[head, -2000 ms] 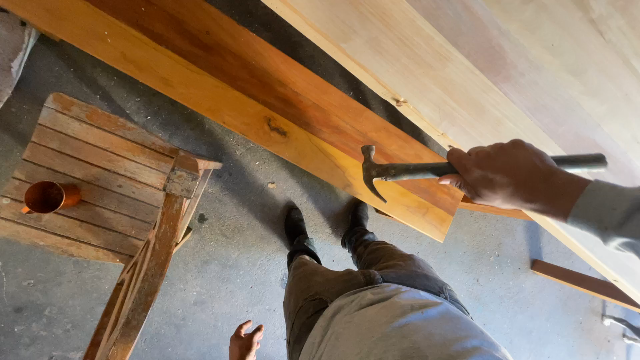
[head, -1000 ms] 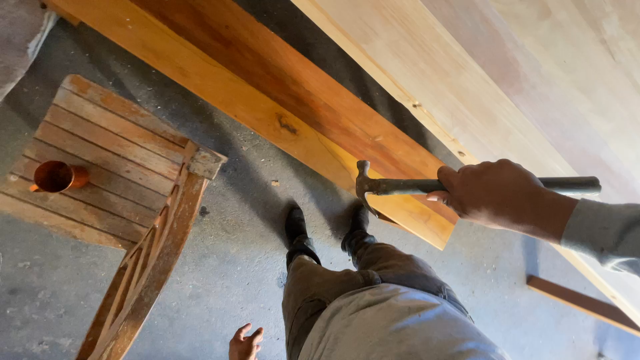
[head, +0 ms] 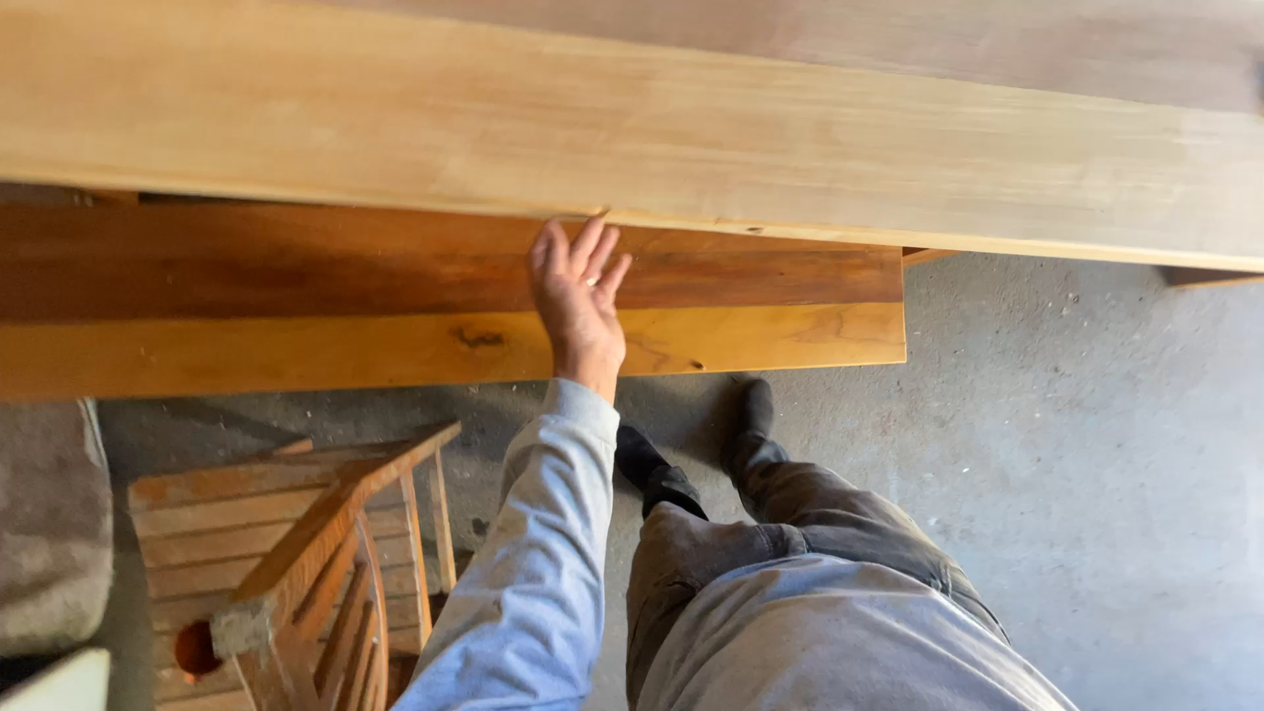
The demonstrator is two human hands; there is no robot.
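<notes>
My left hand (head: 583, 296) reaches up with its palm showing and its fingers apart, the fingertips at the near edge of a pale wooden board (head: 632, 128). Nothing is held in it. Below that board and nearer to me lies an orange-brown varnished wooden plank (head: 790, 331), partly behind my hand and wrist. My right hand is out of the frame, and the claw hammer is not in view.
At lower left a slatted wooden chair (head: 227, 513) stands on the concrete floor (head: 1066, 474), with a copper-coloured mug (head: 197, 649) on its seat, partly hidden by the backrest. Grey fabric (head: 49, 523) lies at the far left. My booted feet are just below the plank.
My left hand has moved from the bottom edge up to the pale board. My right hand and the claw hammer it held have left the view. The view has turned.
</notes>
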